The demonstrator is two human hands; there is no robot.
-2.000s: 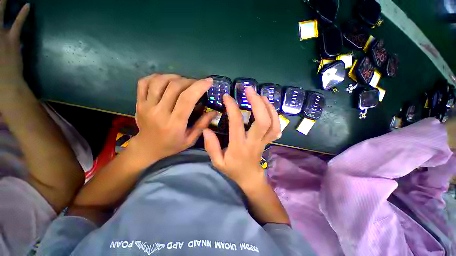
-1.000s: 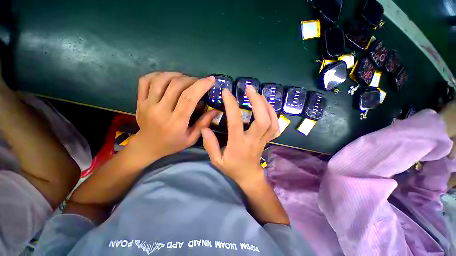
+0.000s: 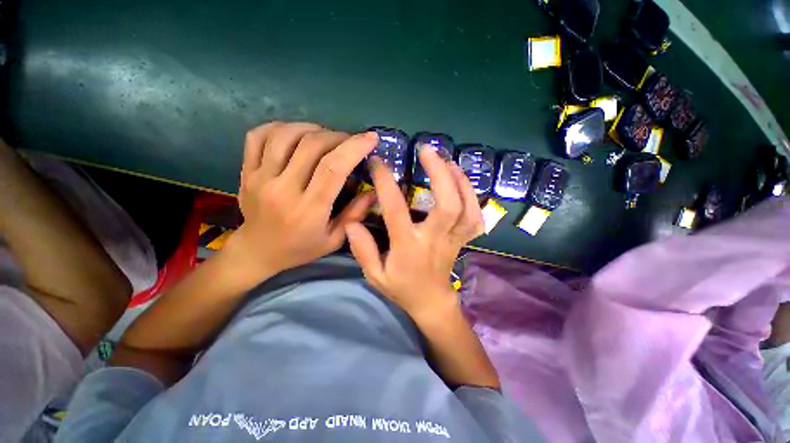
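Note:
Several black smartwatch screen modules stand side by side in a row, with batteries towards me; the rightmost [image 3: 549, 183] and the one beside it [image 3: 514, 175] are uncovered. Their lit screens show small marks. My left hand [image 3: 299, 195] is around the left side of the leftmost module [image 3: 391, 149], index finger at its top corner and thumb by its battery. My right hand [image 3: 424, 229] has its fingers apart over the two leftmost modules, one fingertip on the second module [image 3: 436, 143]. The fingers partly hide these screens and batteries.
A jumbled heap of modules [image 3: 637, 125] with batteries lies at upper right on the green bench [image 3: 216, 69]. More modules lie at the far right. A neighbour's pink striped sleeve [image 3: 650, 277] is at right, another person's arm [image 3: 52, 251] at left.
My right fingers have shifted slightly up and left over the two leftmost screens. My left hand has stayed put. The left neighbour's hand has left the bench; the pink sleeve has moved lower.

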